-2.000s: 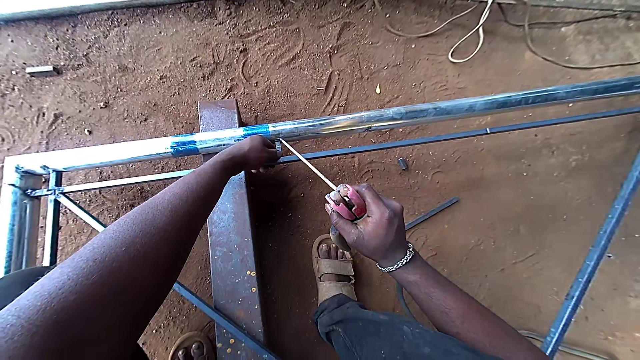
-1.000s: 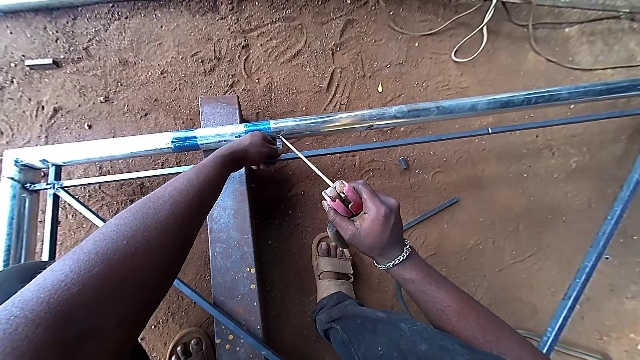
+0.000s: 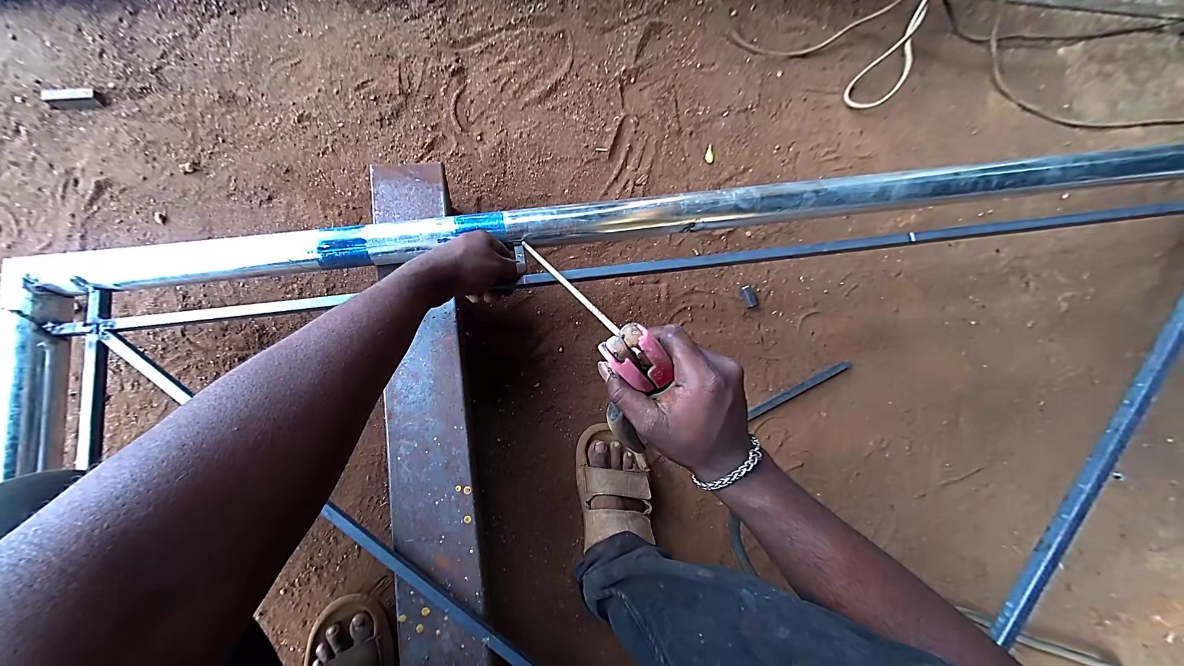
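My right hand (image 3: 689,398) is closed around a red welding electrode holder (image 3: 638,356). A thin welding electrode (image 3: 572,289) runs from it up and left, its tip beside a short metal piece (image 3: 521,259) between the round steel pipe (image 3: 786,199) and the thin square bar (image 3: 703,263) below it. My left hand (image 3: 481,264) grips at this short piece; its fingertips are partly hidden. Blue bands (image 3: 479,223) mark the pipe near that hand.
A rusty steel beam (image 3: 430,416) lies under the pipe frame. Slanting bars (image 3: 1091,481) cross at lower right and left. A loose bar (image 3: 797,389), small metal offcuts (image 3: 72,98) and cables (image 3: 911,46) lie on the dirt. My sandalled feet (image 3: 615,490) are near the beam.
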